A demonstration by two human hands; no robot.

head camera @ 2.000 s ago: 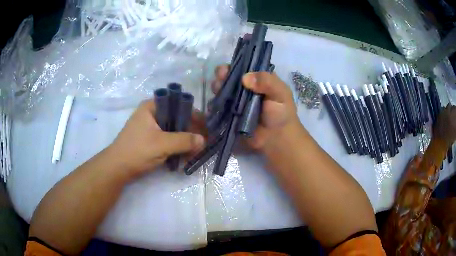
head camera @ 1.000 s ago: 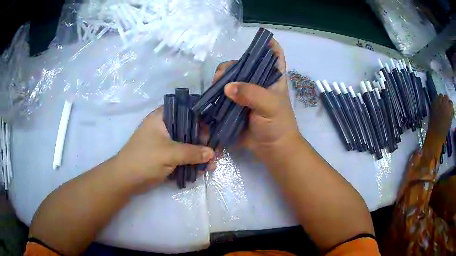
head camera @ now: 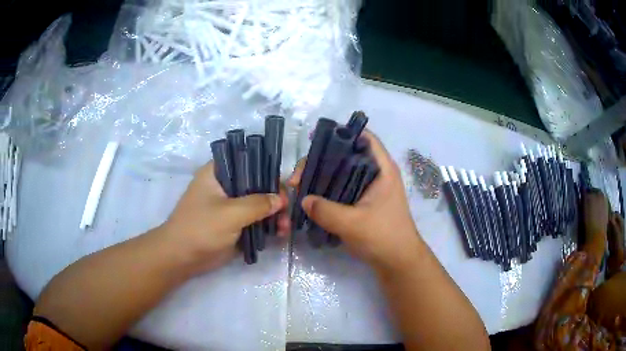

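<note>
My left hand (head camera: 226, 212) is closed around a bundle of several dark plastic tubes (head camera: 257, 154), held roughly upright with round open ends up. My right hand (head camera: 367, 206) is closed around a second bundle of several dark plastic tubes (head camera: 333, 158), leaning up and to the right. The two bundles are side by side above the middle of the table, with a small gap between their upper ends. Both palms are hidden, and the lower ends of the right bundle are partly covered by my thumb and fingers.
A clear bag of white rods (head camera: 268, 48) lies at the far side. A lone white rod (head camera: 100, 184) lies at left. Small metal parts (head camera: 423, 174) and slanting rows of assembled tubes (head camera: 504, 212) lie at right, beside a neighbour's arm (head camera: 592, 226).
My left hand holds more tubes than at first. The right bundle has turned from crossed and slanting to a more upright, aligned position. The view has tilted, so the table's contents sit lower.
</note>
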